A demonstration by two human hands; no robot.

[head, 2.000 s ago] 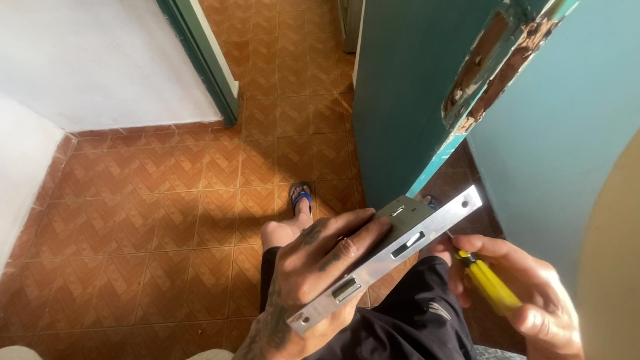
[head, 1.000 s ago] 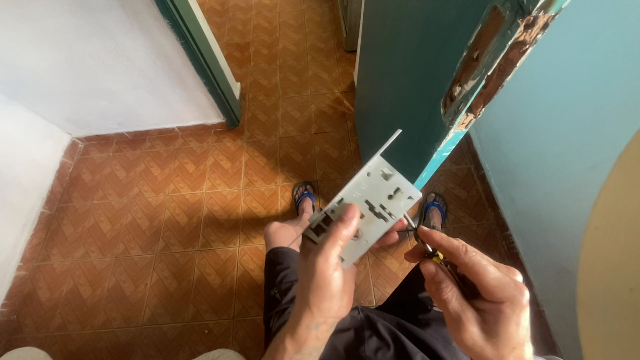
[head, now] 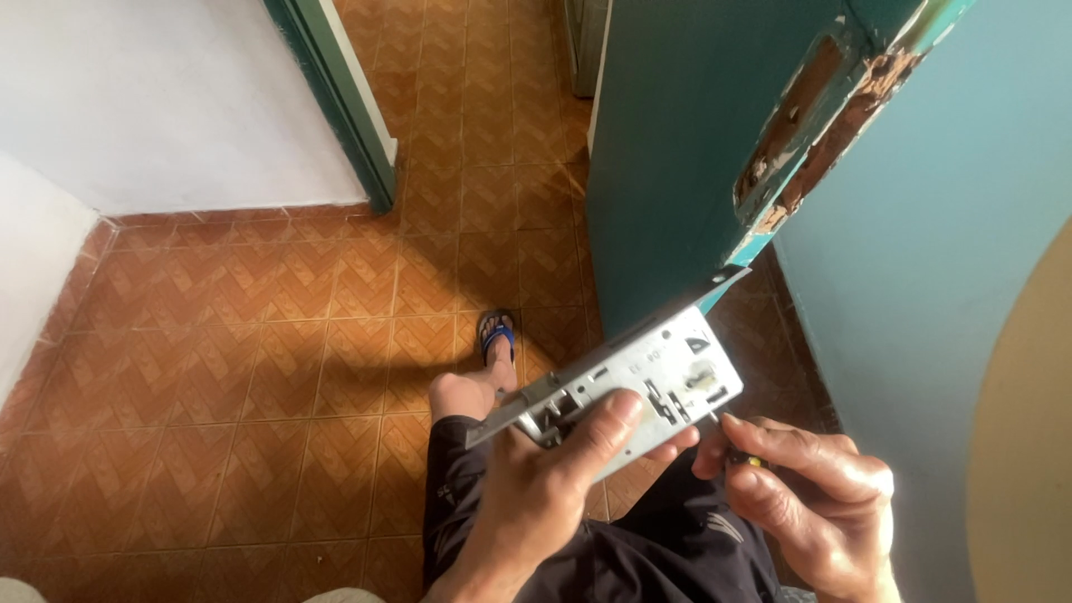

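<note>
My left hand (head: 553, 486) grips a metal mortise lock (head: 641, 385) by its lower left part, thumb across the flat side of the case. The lock is tilted, its long faceplate (head: 620, 339) running from lower left to upper right. To the right, my right hand (head: 804, 494) holds a screwdriver (head: 749, 461) between thumb and fingers; most of its handle is hidden in the hand. The shank points at the lower right edge of the case, and whether its tip touches is not clear. Beyond the lock stands a teal door (head: 670, 151) with a splintered lock cutout (head: 787, 126) in its edge.
A light blue wall (head: 946, 276) is at the right, with a tan rounded surface (head: 1030, 419) at the frame's edge. White walls (head: 167, 100) and a green door frame (head: 335, 100) are at the left. My sandalled foot (head: 497, 335) rests on the brown tiled floor (head: 318, 368).
Two seconds ago the lock's faceplate faced me; it has been turned so the flat side of the case shows. Since a second ago the lock has tilted further. The screwdriver's yellow handle is now mostly covered.
</note>
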